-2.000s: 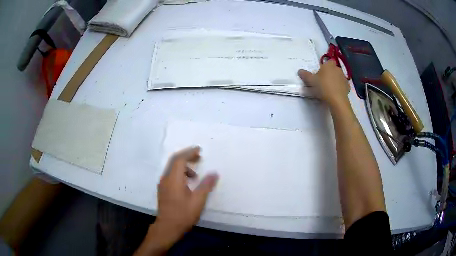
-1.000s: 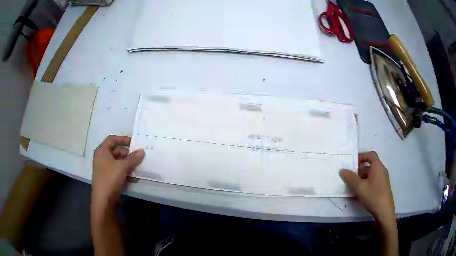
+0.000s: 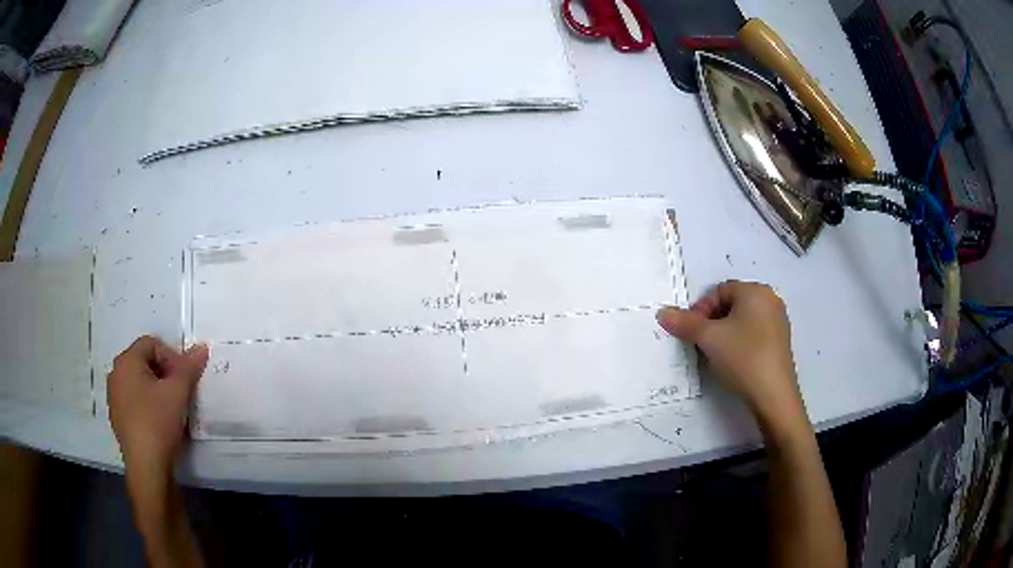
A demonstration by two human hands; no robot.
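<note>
The white rectangular pressing template (image 3: 333, 283), with thin cross lines, small print and grey smudges, lies flat near the table's front edge. A white fabric piece (image 3: 505, 435) shows as a narrow border under it. My left hand (image 3: 158, 388) pinches the template's left end between thumb and fingers. My right hand (image 3: 739, 338) pinches its right end, thumb on top. Whether the fingers also hold the fabric cannot be told.
A stack of white panels (image 3: 367, 67) lies behind the template. The steam iron (image 3: 766, 144), with hoses, stands at right beside red-handled scissors (image 3: 611, 20) and a dark pad (image 3: 689, 33). A cream panel (image 3: 47, 333) lies at left, a cloth bundle (image 3: 83, 31) far left.
Two seconds ago the template lay on the far stack; it came to the near edge over the fabric, held at both ends. Since one second ago the view has turned and the hands still hold it.
</note>
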